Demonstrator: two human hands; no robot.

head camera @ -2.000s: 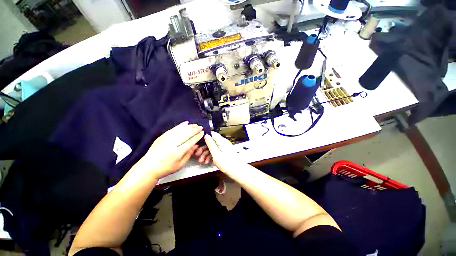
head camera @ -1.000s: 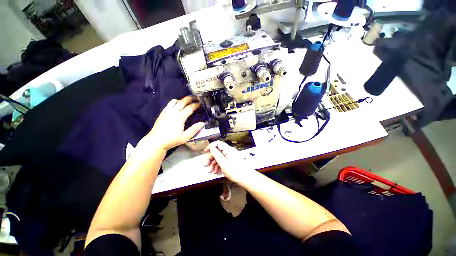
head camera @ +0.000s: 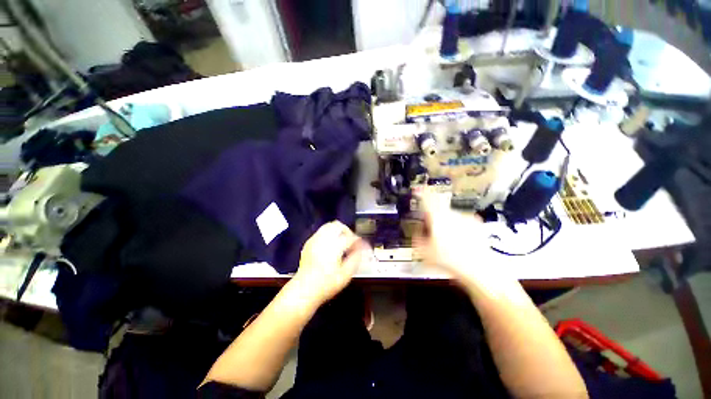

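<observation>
The cream-white overlock machine [head camera: 460, 156] stands in front of me. Navy-purple cloth [head camera: 304, 175] lies to its left, with a white paper label [head camera: 271, 223] on it. My left hand [head camera: 334, 255] is at the table's front edge, beside the cloth's lower right corner, with fingers curled; whether it holds anything cannot be told. My right hand [head camera: 440, 234] is blurred, at the front of the machine just below the needle area. Its fingers are not clear.
Black fabric pieces [head camera: 195, 148] lie left of the navy cloth. A second machine head [head camera: 54, 204] is at far left. Blue-topped thread cones [head camera: 534, 195] and small brass parts [head camera: 581, 204] are to the right. A red basket [head camera: 604, 343] is at lower right.
The view has swung left, showing the second machine. My left hand has come off the cloth near the needle area, down to the table edge. My right hand has moved up to the machine's front.
</observation>
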